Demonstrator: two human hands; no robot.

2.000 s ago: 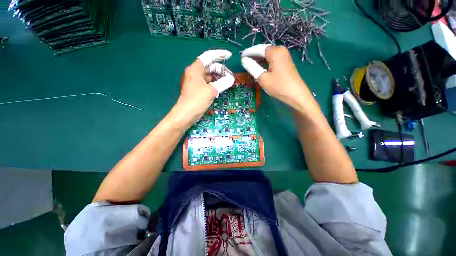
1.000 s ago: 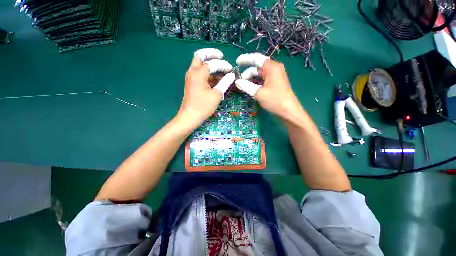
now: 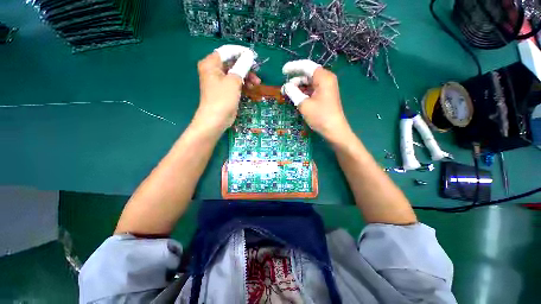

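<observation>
The green circuit board panel [image 3: 270, 145] lies on the orange fixture [image 3: 270, 195], whose top edge shows between my hands. My left hand [image 3: 222, 83], with white finger cots, is above the fixture's top left corner and pinches a few short twisted wires [image 3: 258, 61]. My right hand [image 3: 314, 92], also with finger cots, is at the fixture's top right corner. Its fingertips are close together; whether they hold a wire is too small to tell. A loose heap of twisted wires [image 3: 347, 35] lies beyond my right hand.
Other board panels [image 3: 237, 21] lie at top centre, a board stack [image 3: 92, 24] at upper left. Solder wire [image 3: 127, 102] trails at left. At right are white-handled cutters [image 3: 408, 142], a solder reel [image 3: 448, 105], a black box [image 3: 498, 107] and a small flat black box [image 3: 465, 181].
My hands were together at the fixture's top edge a second ago. My left hand has moved left and away with wires, while my right hand stays near the top right corner.
</observation>
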